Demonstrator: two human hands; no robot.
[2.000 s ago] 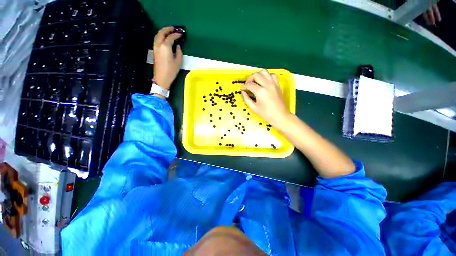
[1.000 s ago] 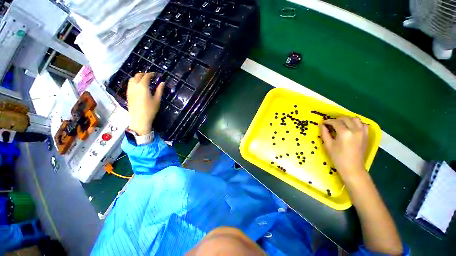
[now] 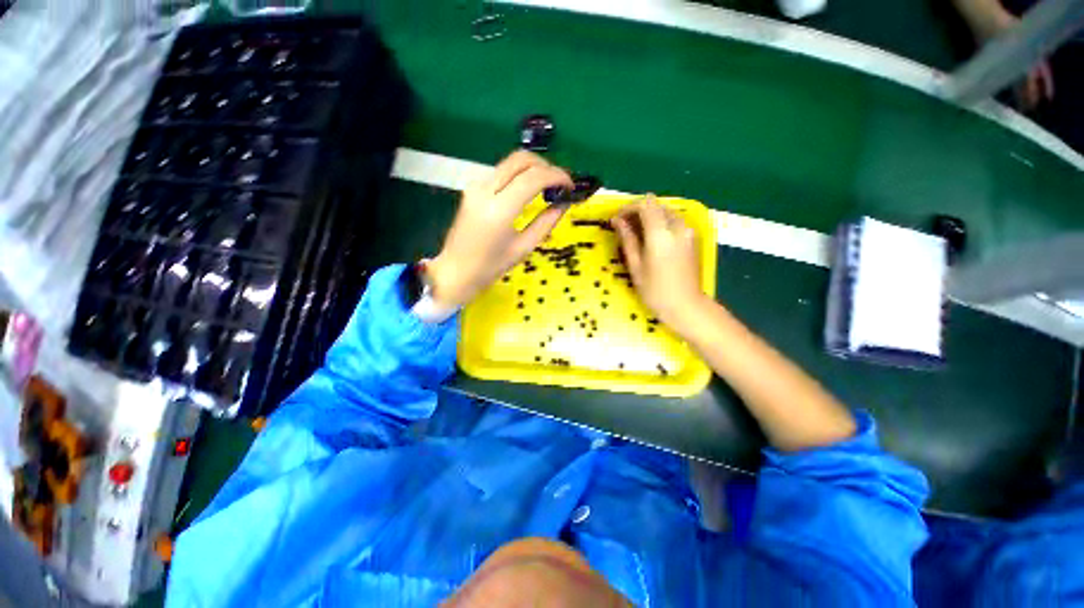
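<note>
My left hand point(image 3: 493, 226) holds a black housing point(image 3: 573, 190) between thumb and fingers, above the upper left edge of the yellow tray point(image 3: 583, 377). My right hand point(image 3: 661, 255) is over the tray's upper right part, fingertips bent down near small black parts point(image 3: 571, 257). Whether it pinches one cannot be told. Small black parts lie scattered in the tray. Another black housing point(image 3: 536, 132) lies on the green belt beyond the tray.
A stack of black blister trays point(image 3: 202, 214) stands at left, with plastic sheets point(image 3: 60, 178) beyond. A white-topped pad point(image 3: 897, 289) lies at right, a black housing point(image 3: 950, 233) beside it. A control box point(image 3: 124, 487) is lower left. Another person's hand point(image 3: 1037, 83) shows upper right.
The view has turned back from the left. My left hand has moved from the blister trays to the yellow tray and now holds a housing. My right hand stays over the tray.
</note>
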